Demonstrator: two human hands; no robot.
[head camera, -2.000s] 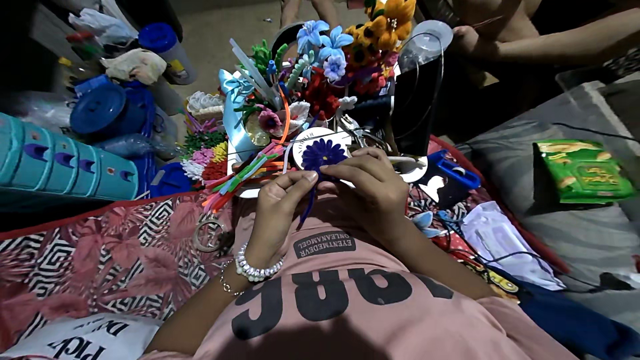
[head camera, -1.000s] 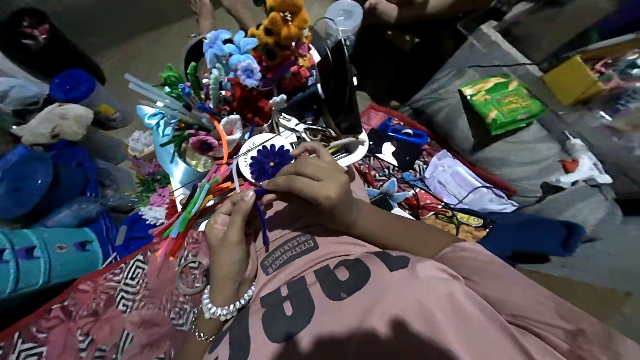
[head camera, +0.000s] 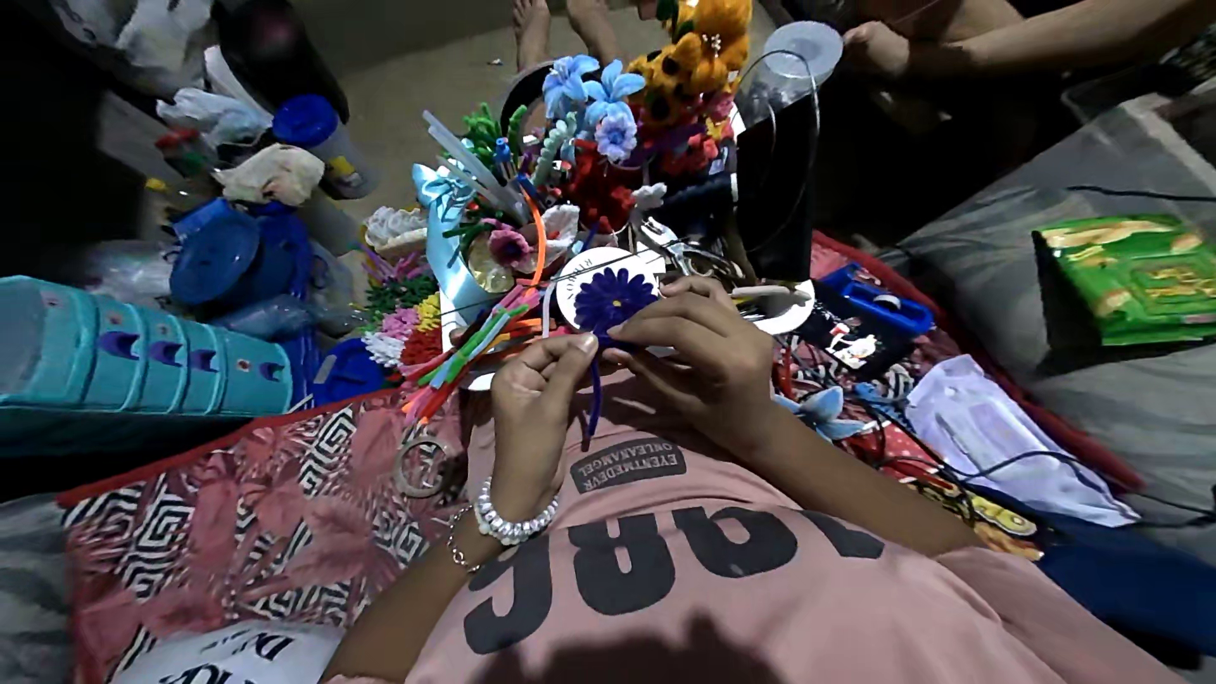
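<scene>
A dark purple-blue pipe-cleaner flower (head camera: 613, 298) with a small yellow centre is in front of my chest, over a round white card (head camera: 573, 275). My right hand (head camera: 708, 356) holds it at its lower edge between thumb and fingers. My left hand (head camera: 541, 399), with a beaded bracelet at the wrist, pinches a purple pipe cleaner (head camera: 596, 404) just below the petals; its end hangs down. Where the pipe cleaner meets the flower is hidden by the fingertips. Left of the hands lie loose coloured pipe cleaners (head camera: 484, 347). Metal pliers (head camera: 670, 242) lie just beyond the right hand.
Pipe-cleaner flowers (head camera: 608, 95) crowd the container ahead. A teal drawer unit (head camera: 142, 351) and blue-lidded tub (head camera: 306, 121) are at left. A tape roll (head camera: 423, 465) lies on the patterned cloth. Right are a blue tray (head camera: 879, 302), white pouch (head camera: 1012, 442), cables and a green packet (head camera: 1130, 277). Another person's arm (head camera: 1045, 43) is top right.
Both hands stay on the purple flower and pipe cleaner, with only small finger shifts. The view swung right, then back.
</scene>
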